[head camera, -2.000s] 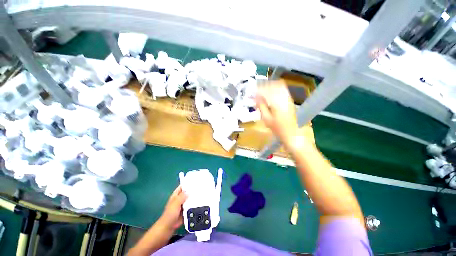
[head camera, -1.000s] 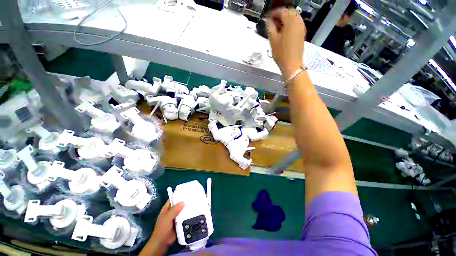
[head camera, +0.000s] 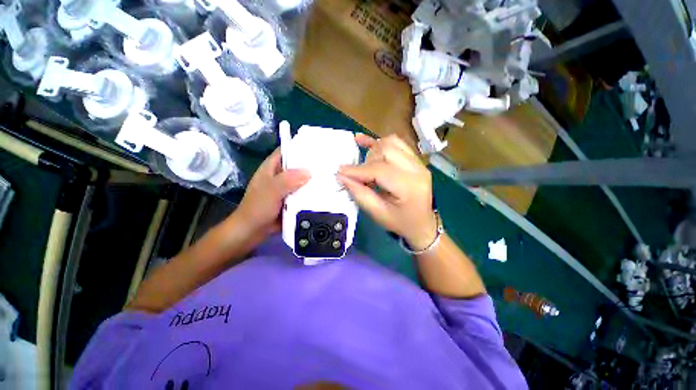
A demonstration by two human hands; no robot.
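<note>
A white security camera (head camera: 324, 156) is held upright close to my chest, its black square lens panel (head camera: 320, 234) facing up at its lower end. A thin white antenna stands at its left side. My left hand (head camera: 273, 189) grips the camera's left side, thumb on the white housing. My right hand (head camera: 391, 183) is at the camera's right side, fingertips bent and touching the housing. Whether the right fingers pinch something small cannot be told. The right antenna is hidden by the right hand. The dark blue cloth is not visible.
Bagged cameras (head camera: 192, 155) stand in rows at the upper left, bracket arms sticking out. A loose heap of white cameras (head camera: 443, 82) lies on brown cardboard (head camera: 352, 68). An orange-brown bottle (head camera: 530, 301) and a white tissue scrap (head camera: 497, 250) lie on the green mat. A grey frame bar (head camera: 572, 172) crosses at right.
My right hand has come down from above the upper shelf to the camera's right side. The view has tilted down and turned. My left hand still holds the camera.
</note>
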